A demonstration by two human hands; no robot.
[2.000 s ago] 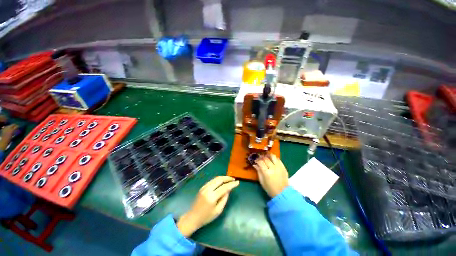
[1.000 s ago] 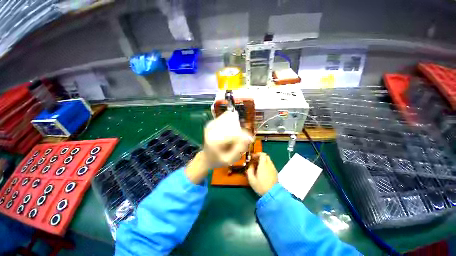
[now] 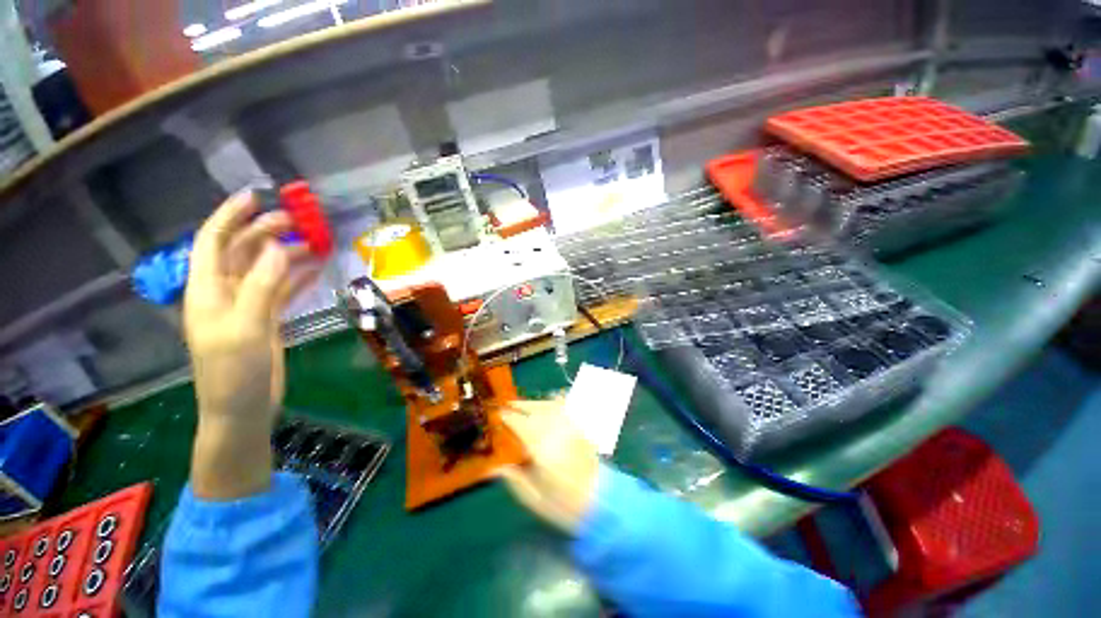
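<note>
The orange-brown press point(image 3: 423, 344) stands on its base, left of centre, with its dark clamp over the seat. My left hand point(image 3: 236, 284) is raised left of the press, fingers partly curled at a red grip point(image 3: 308, 219). Whether the fingers close on the grip is unclear. My right hand point(image 3: 549, 456) is low at the right side of the press base, fingertips by the seat. It is blurred, and I cannot tell whether it holds a part. No workpiece shows clearly in the press.
A clear tray point(image 3: 350, 465) is partly behind my left arm. A red tray of rings point(image 3: 73, 555) lies lower left. Stacked clear trays point(image 3: 821, 362) stand right, beside a blue hose point(image 3: 688, 423). White paper point(image 3: 600, 404), a control box point(image 3: 519, 284) and a red stool point(image 3: 954, 519) show.
The view has swung right. My left hand has gone from in front of the press to its upper left. My right hand has stayed beside the base. The red grip now shows.
</note>
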